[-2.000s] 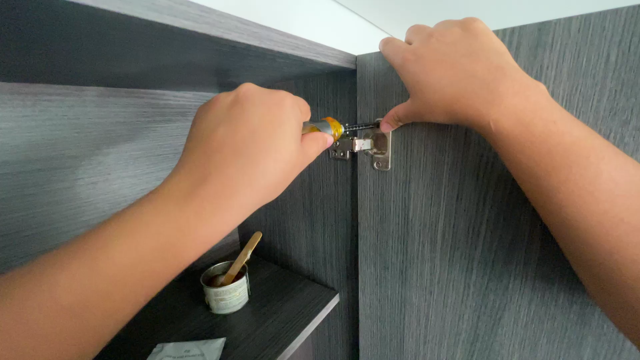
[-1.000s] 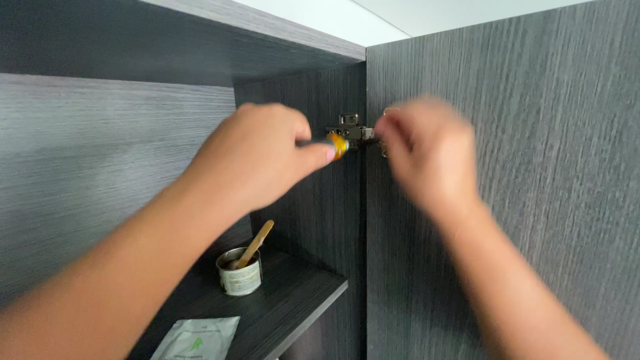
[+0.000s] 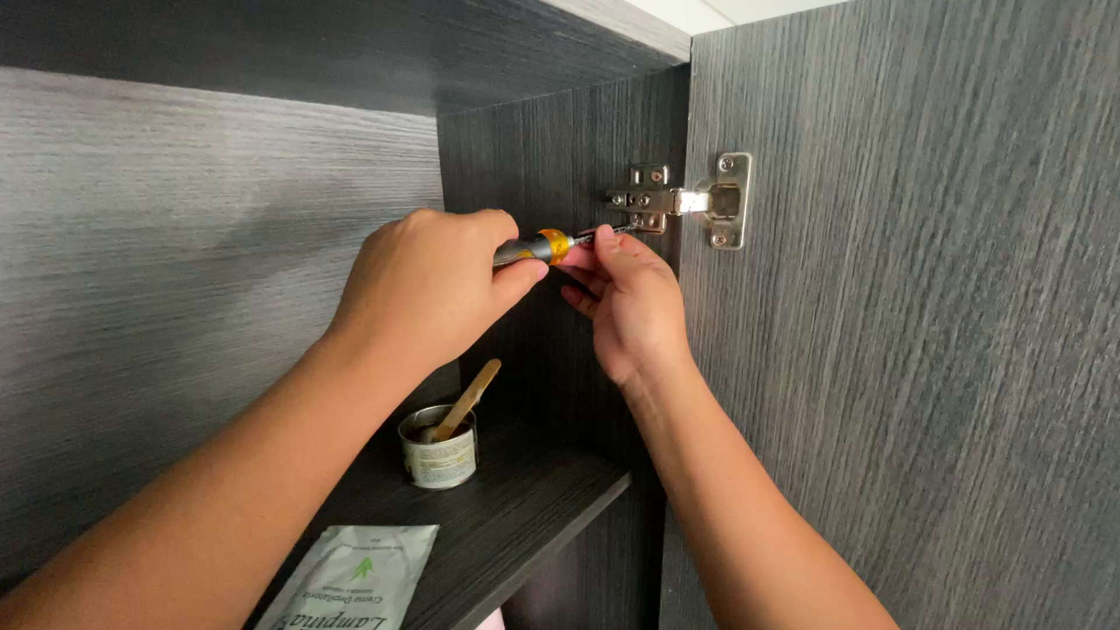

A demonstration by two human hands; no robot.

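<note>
My left hand (image 3: 429, 289) is closed around the handle of a screwdriver (image 3: 538, 249), grey with a yellow-orange collar. Its dark shaft points right, toward the lower screw of the mounting plate of a metal cabinet hinge (image 3: 649, 199). The thumb and forefinger of my right hand (image 3: 634, 297) pinch the shaft close to the tip, just below the plate. The plate sits on the cabinet's inner side wall (image 3: 560, 149), and the hinge arm runs to a cup with two screws on the grey wood-grain door (image 3: 892, 262). Whether the tip sits in the screw is unclear.
Below my hands, a dark shelf (image 3: 525, 499) holds a small open tin (image 3: 442, 464) with a wooden stick (image 3: 468, 398) leaning in it. A pale sachet (image 3: 359, 569) bearing writing lies nearer on the shelf. The cabinet's top panel (image 3: 350, 52) spans above.
My right hand has moved from the hinge cup on the door, left and down to the screwdriver shaft. The screwdriver now points at the lower part of the mounting plate.
</note>
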